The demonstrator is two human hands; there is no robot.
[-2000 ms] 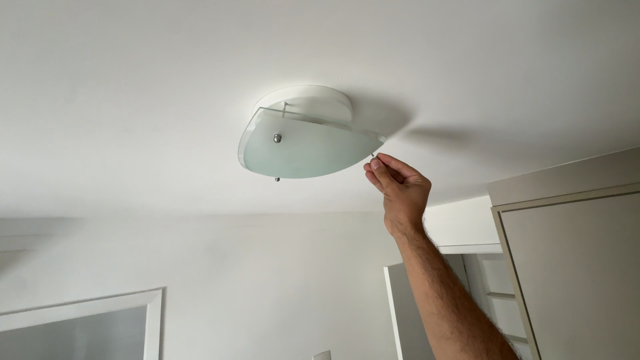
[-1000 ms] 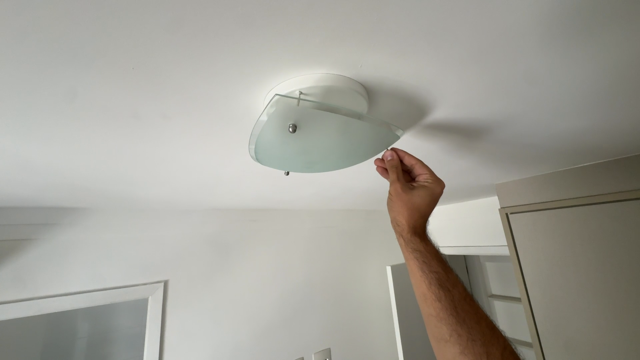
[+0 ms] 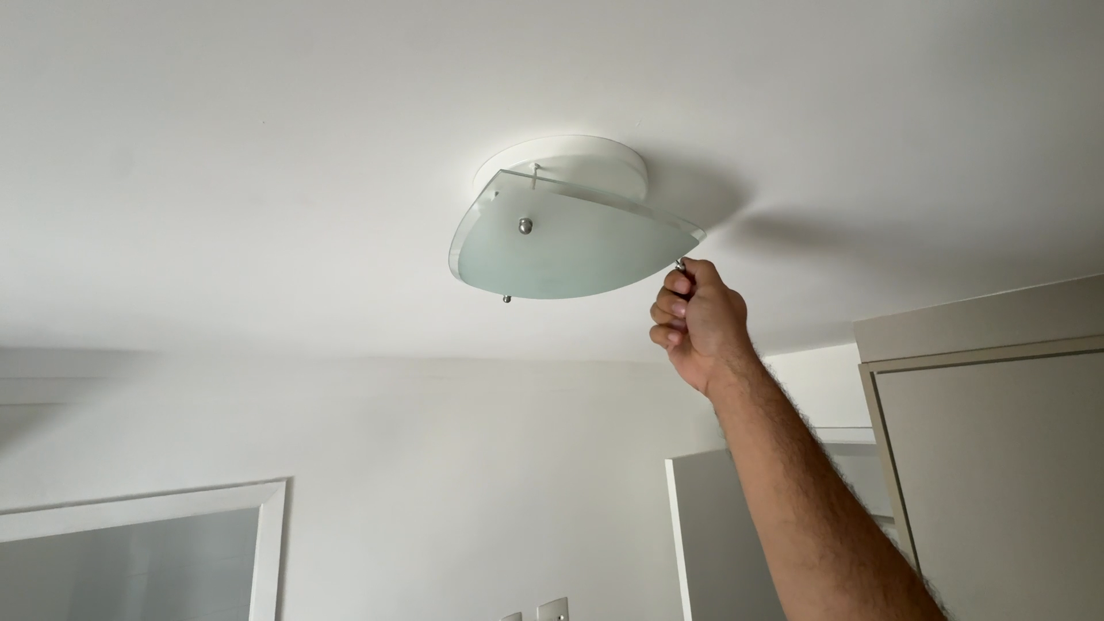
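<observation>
A frosted glass shade [image 3: 573, 246] with a clear rim hangs below the round white base [image 3: 595, 155] of a ceiling lamp. One round metal knob [image 3: 525, 226] sits on the glass face, and a smaller metal knob [image 3: 507, 298] shows at the lower left edge. My right hand [image 3: 699, 315] is raised at the right corner of the shade, its fingers curled and closed on a small metal knob [image 3: 680, 265] just under the glass edge. Part of that knob is hidden by the fingers. My left hand is out of view.
White ceiling [image 3: 302, 190] surrounds the lamp. A beige cabinet [image 3: 1000, 448] stands at the right, beside a grey panel [image 3: 724, 526] and shelves. At the lower left is a white frame [image 3: 272, 535]; wall plates [image 3: 553, 610] show at the bottom edge.
The fingers of my right hand have gone from a fingertip pinch to a curled grip near the right corner of the glass. The lamp keeps its form.
</observation>
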